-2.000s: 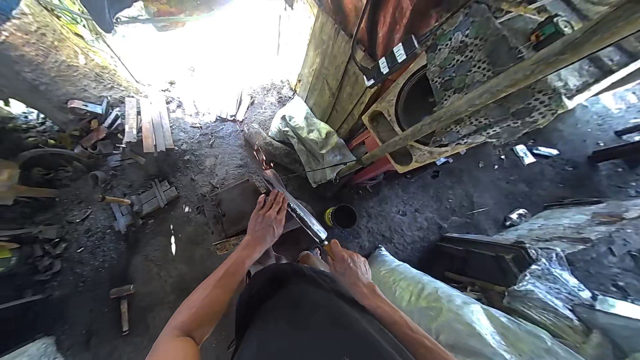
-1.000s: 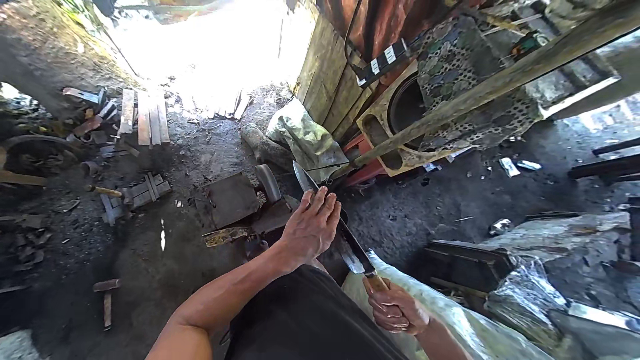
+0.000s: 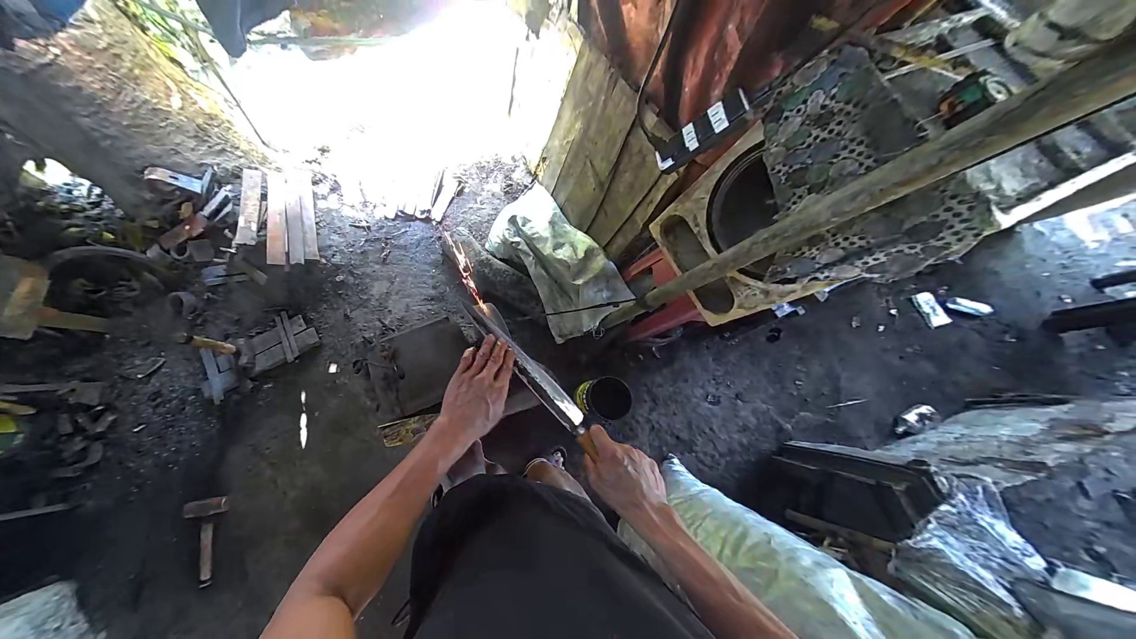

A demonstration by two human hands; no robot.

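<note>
A long metal blade (image 3: 543, 382) with a wooden handle runs diagonally in front of my body, its far end toward the upper left. Around the handle, my right hand (image 3: 624, 472) is closed. My left hand (image 3: 479, 388) lies on the blade's far part, fingers stretched out along it. Orange sparks (image 3: 463, 266) fly from the far end, where a grinding wheel seems to be, mostly hidden by the blade. A dark metal plate (image 3: 430, 362) lies left of my left hand.
A black can (image 3: 609, 398) with a yellow label stands right of the blade. A hammer (image 3: 206, 532) lies at lower left, wooden boards (image 3: 289, 217) at upper left. Filled sacks (image 3: 790, 559) lie at lower right. A wooden pole (image 3: 887, 182) slants across the upper right, beside a speaker-like box (image 3: 688, 297).
One second ago the blade was farther right and no sparks showed. Both hands have since moved left with it, and sparks fly again, as they did two seconds ago.
</note>
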